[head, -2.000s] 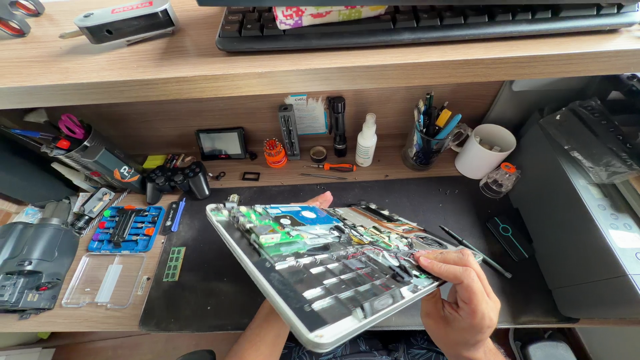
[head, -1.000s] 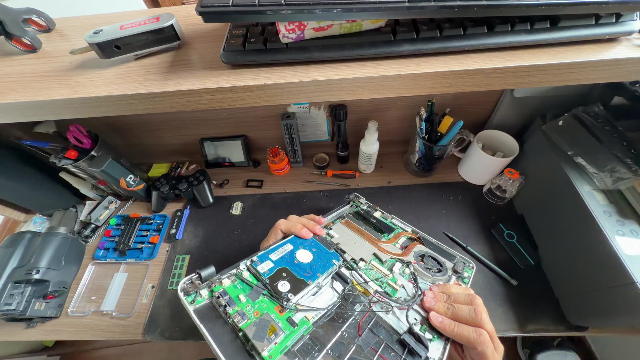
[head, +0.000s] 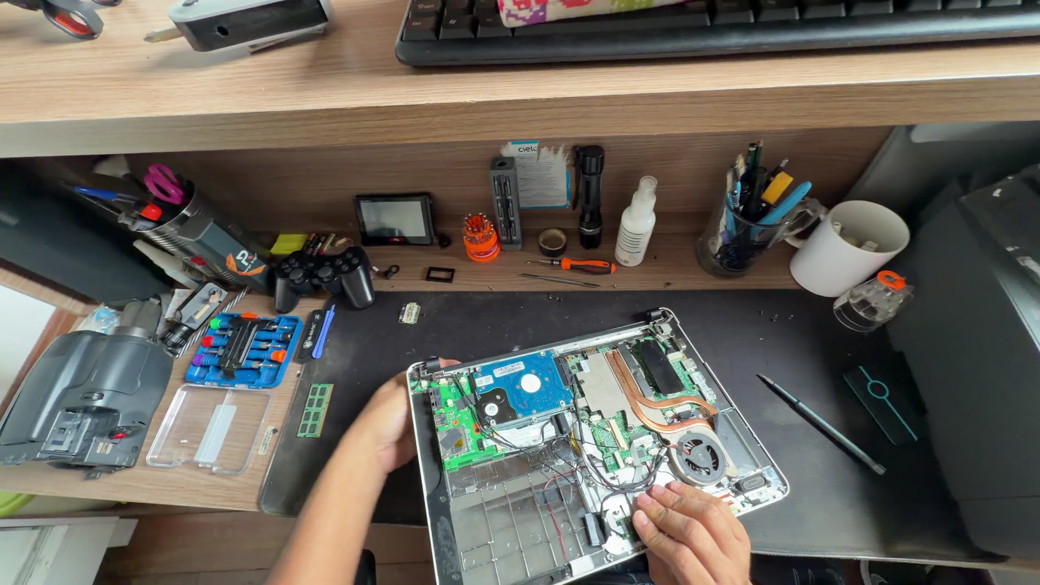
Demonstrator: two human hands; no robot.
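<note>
An opened laptop base (head: 520, 504) lies tilted over the desk mat's front edge, its insides facing up. Fitted in it are a blue and black hard drive (head: 532, 386), a green circuit board (head: 457, 431), copper heat pipes (head: 638, 390), a cooling fan (head: 699, 457) and loose black cables (head: 621, 486). My left hand (head: 394, 422) grips the base at its left edge, fingers partly hidden behind it. Near the front edge, my right hand (head: 691, 528) rests its fingers on the base below the fan, the thumb out of sight.
Left of the laptop are a memory module (head: 315, 410), a blue screwdriver bit set (head: 246, 349) and a clear plastic lid (head: 210, 428). A pen-like tool (head: 821, 422) lies on the right of the black mat (head: 366, 341). Behind stand a white spray bottle (head: 636, 222) and a white mug (head: 849, 248).
The laptop base, steeply tilted two seconds ago, now lies flatter and is turned differently. My left hand has moved from its back edge to its left side since one second ago.
</note>
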